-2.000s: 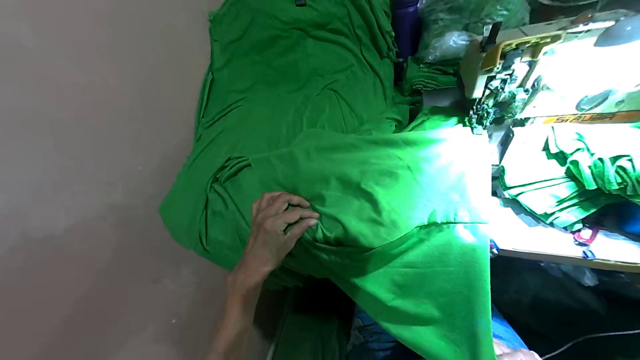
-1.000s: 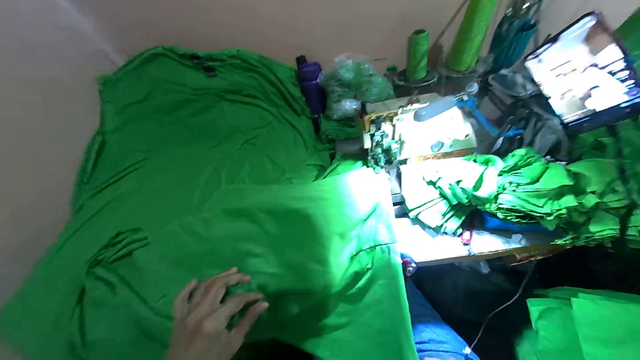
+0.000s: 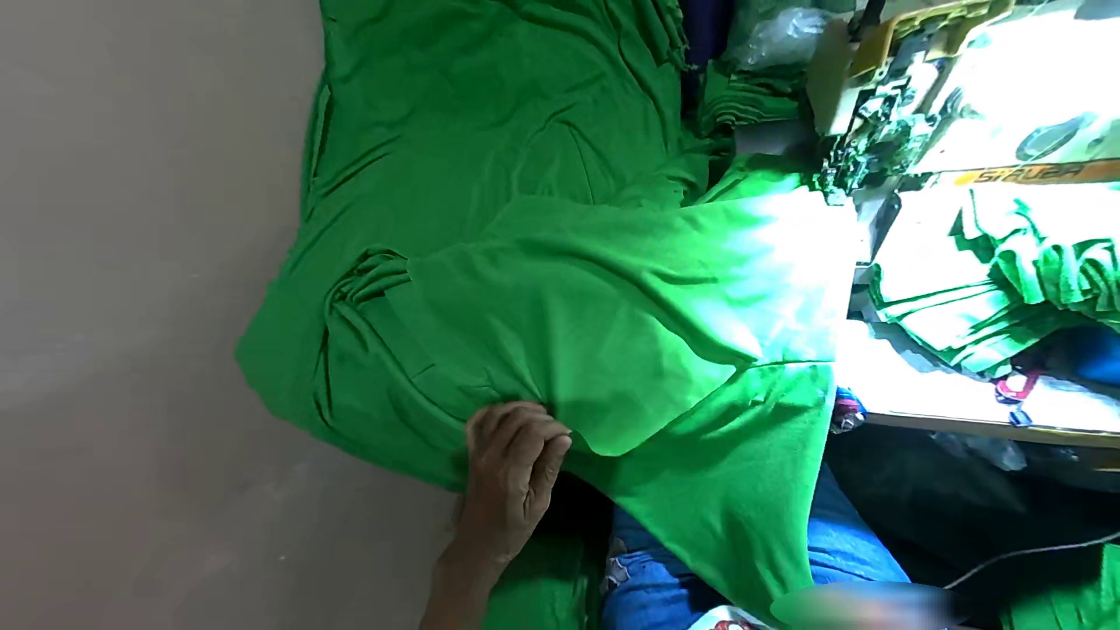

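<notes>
Green knit fabric [image 3: 630, 341], with a seam across it, spreads from the sewing machine [image 3: 884, 114] down over my lap. Its upper right edge lies at the machine's needle area, under a bright lamp. My left hand [image 3: 516, 464] has its fingers bent and closed on the lower edge of this fabric. At the bottom edge, my right hand [image 3: 875, 608] is blurred and mostly cut off beside the fabric's lower corner; its grip cannot be made out. More green fabric [image 3: 490, 105] lies heaped behind and left of the piece.
Stacked green fabric pieces [image 3: 989, 280] lie on the sewing table [image 3: 989, 429], right of the machine. Clear plastic [image 3: 779, 39] and a dark purple object [image 3: 704, 35] stand behind. A thin cable [image 3: 1032, 553] hangs at lower right. A plain wall or floor surface [image 3: 131, 306] borders the left.
My left hand had its fingers spread over the fabric a second ago; now they are closed on its lower edge. The view has swung down and left.
</notes>
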